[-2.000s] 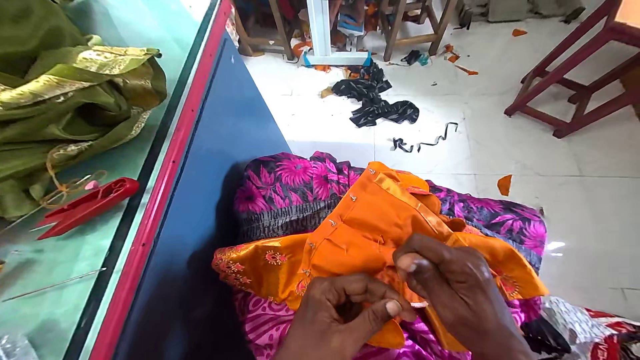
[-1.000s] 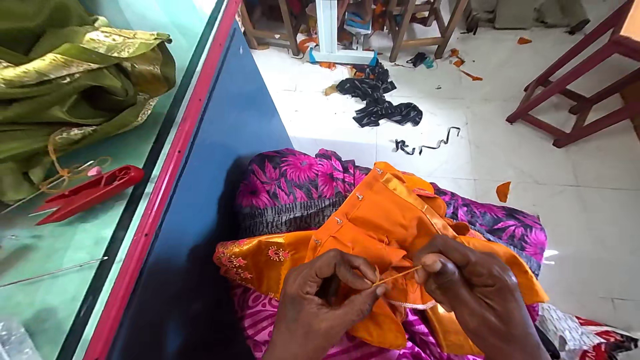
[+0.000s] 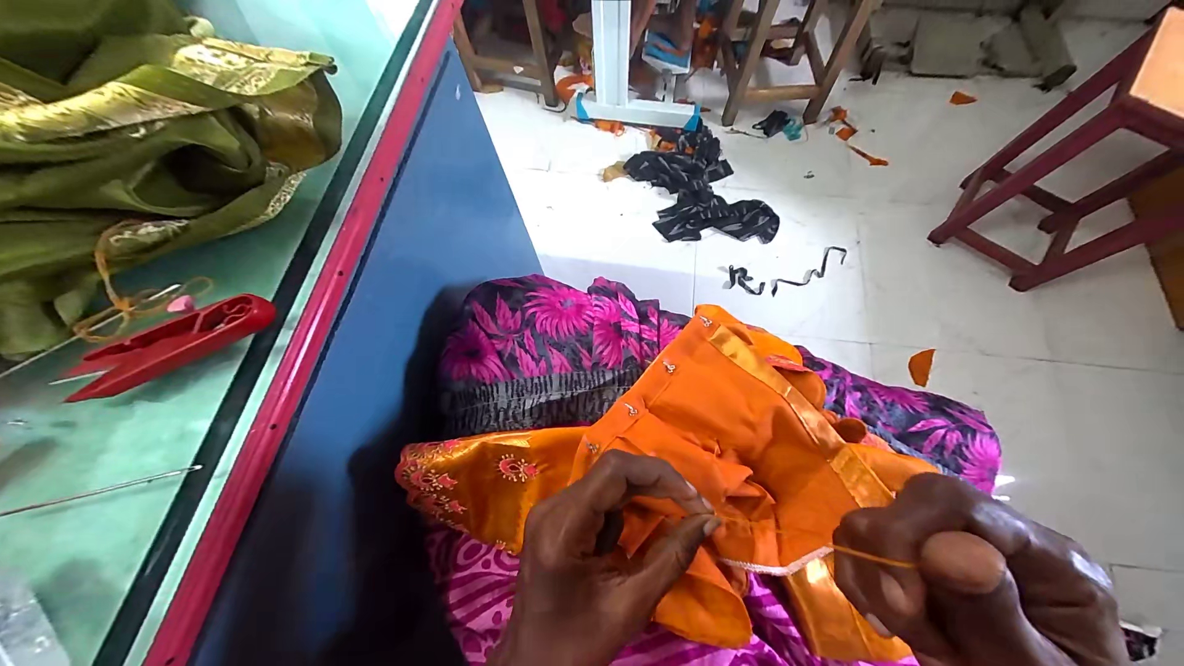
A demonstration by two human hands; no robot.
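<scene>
An orange cloth garment (image 3: pixel 731 407) with metal hooks along one edge and a shiny gold-orange embroidered part (image 3: pixel 499 472) lies on my lap, over pink-and-black floral cloth (image 3: pixel 555 324). My left hand (image 3: pixel 610 555) pinches thumb and forefinger together at the garment's lower middle; a fine thread appears to run from there. At the right, my right hand (image 3: pixel 971 564) is closed on an orange thread (image 3: pixel 874 557) that stretches toward the garment. Whether either hand holds a needle cannot be seen. A whitish trim (image 3: pixel 786 566) edges the cloth between the hands.
On the green tabletop (image 3: pixel 111 453) at left are olive-green cloth (image 3: pixel 185 157), a red plastic clip-like tool (image 3: pixel 176 342) and a thin metal rod (image 3: pixel 102 490). Black cloth scraps (image 3: pixel 703 190) lie on the tiled floor. A maroon stool (image 3: pixel 1082 176) stands at right, wooden stools (image 3: pixel 786 55) beyond.
My right hand has moved right and down, away from my left hand, and the thread between them is longer. My left hand remains near the garment's lower middle.
</scene>
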